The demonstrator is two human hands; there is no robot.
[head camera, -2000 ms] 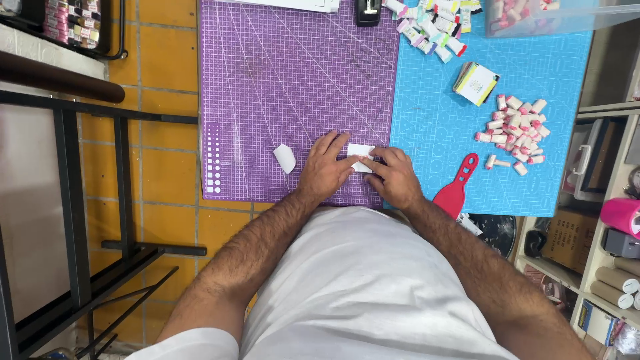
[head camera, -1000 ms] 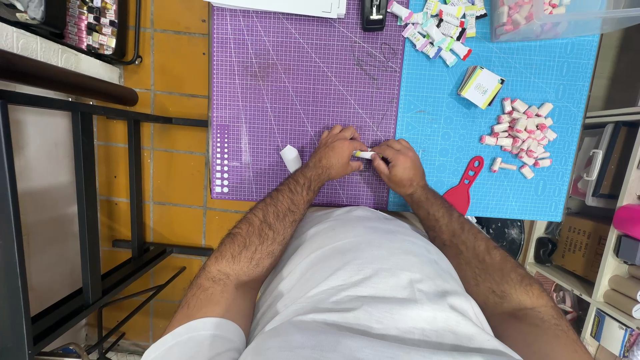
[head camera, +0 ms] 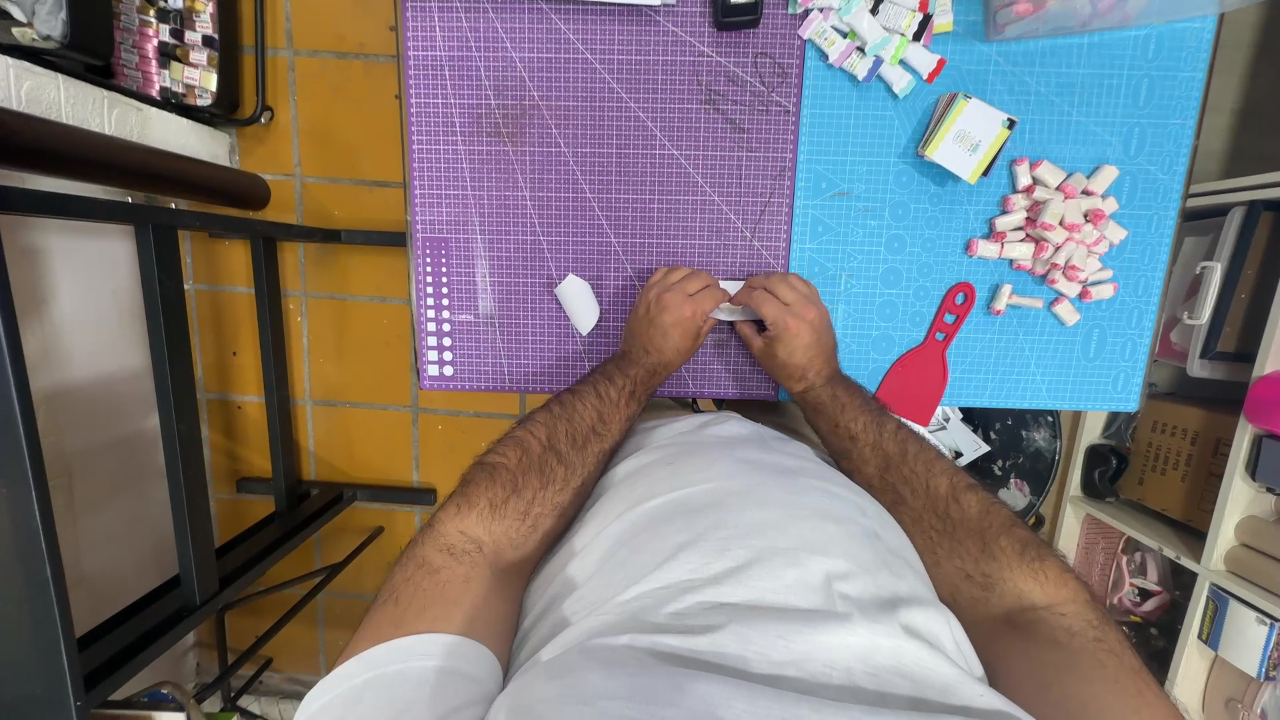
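Observation:
Both my hands hold a small white paper piece near the front edge of the purple cutting mat. My left hand grips its left end, and my right hand grips its right end; the fingers hide parts of it. Another white paper piece with a pointed end lies to the left of my left hand. To the right, on the blue cutting mat, are a red plastic scraper, a pile of small white-and-pink wrapped pieces and a stack of printed cards.
Colorful small packets lie at the back of the blue mat, beside a clear plastic bin. A black device stands at the purple mat's far edge. A black metal frame is on the left, and shelves are on the right.
The paper between my hands, narrow and partly yellowish a second ago, now shows a wider white face. My hands have stayed near the same place on the purple mat.

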